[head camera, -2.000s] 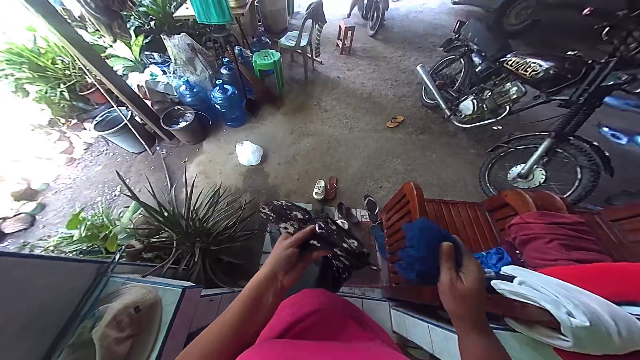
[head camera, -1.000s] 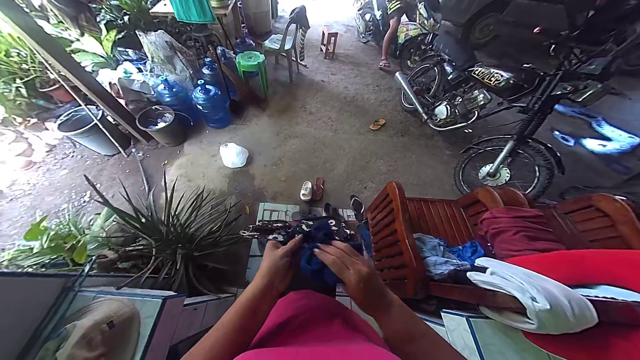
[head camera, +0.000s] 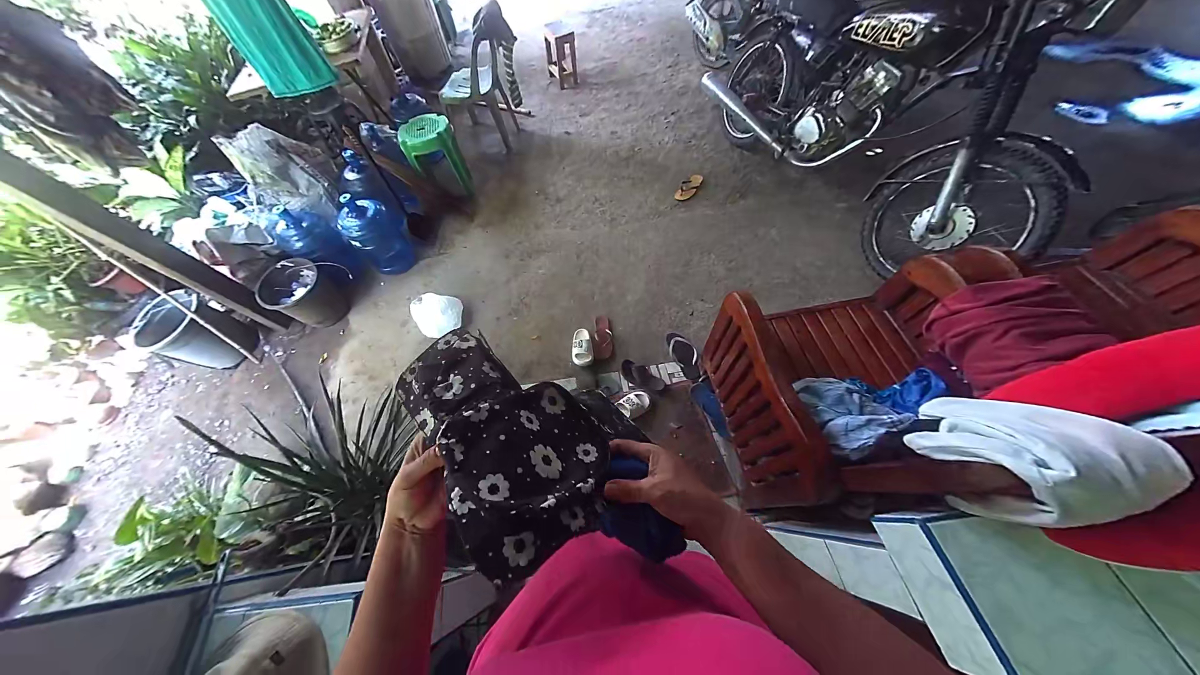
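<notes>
A black cloth with a white flower print (head camera: 525, 459) is spread between my hands in front of my pink shirt. My left hand (head camera: 417, 487) pinches its left edge. At the right edge, my right hand (head camera: 656, 483) grips a bunched dark blue cloth (head camera: 642, 530) together with the side of the flowered cloth. The blue cloth hangs below my right fingers, partly hidden by them. Just right of my hands stands a red-brown wooden bench (head camera: 816, 342). Over it lie a white cloth (head camera: 1059, 459), a maroon cloth (head camera: 1012, 328) and crumpled blue garments (head camera: 858, 408).
Slippers (head camera: 582, 347) lie on the ground beyond the cloth. A spiky plant (head camera: 328, 478) grows at my left, near buckets (head camera: 302, 292) and large blue water jugs (head camera: 375, 234). A motorcycle (head camera: 872, 103) is parked at the back right. Tiled ledges (head camera: 1050, 581) flank me.
Two seconds ago my hands were apart, the right holding the blue cloth near the bench. They came together, and now the flowered cloth is stretched open between them.
</notes>
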